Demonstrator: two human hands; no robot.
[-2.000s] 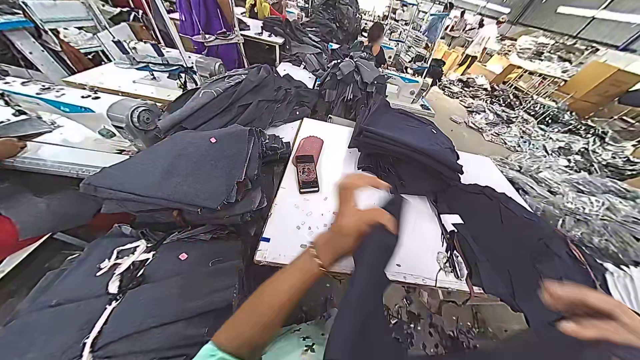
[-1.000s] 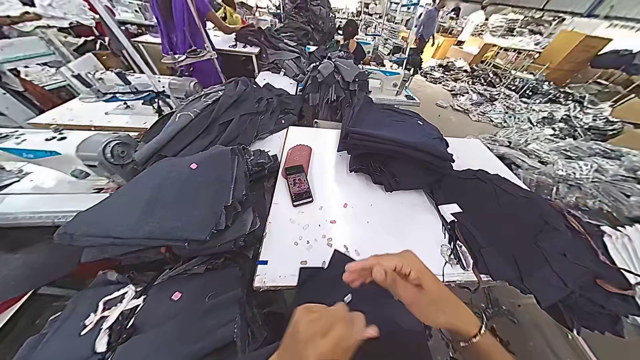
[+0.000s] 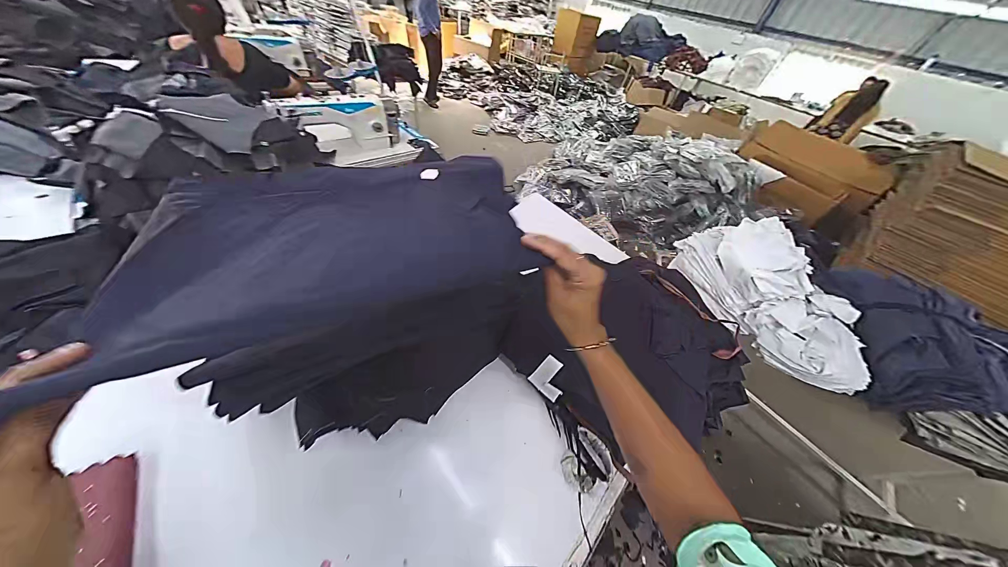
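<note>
A dark navy fabric panel (image 3: 315, 244) is stretched between my two hands over a stack of dark cut pieces (image 3: 378, 370) on the white table (image 3: 315, 504). My left hand (image 3: 39, 441), at the left edge, pinches one end of the panel. My right hand (image 3: 571, 283) grips its right end, with the wrist above a second dark fabric pile (image 3: 669, 339). A small white sticker (image 3: 429, 174) lies on the panel near its far edge. Part of a reddish case (image 3: 106, 512) shows beside my left hand.
Dark fabric heaps (image 3: 134, 142) lie at the left, near a sewing machine (image 3: 346, 122) and a seated person in black. White cut pieces (image 3: 780, 307), navy bundles (image 3: 921, 339) and stacked cardboard (image 3: 937, 228) are at the right. Plastic-wrapped items (image 3: 654, 181) are heaped behind the table.
The view has swung to the right and closer to the stack. My hands, low before the table one second ago, are now spread apart at the stack with the navy panel between them.
</note>
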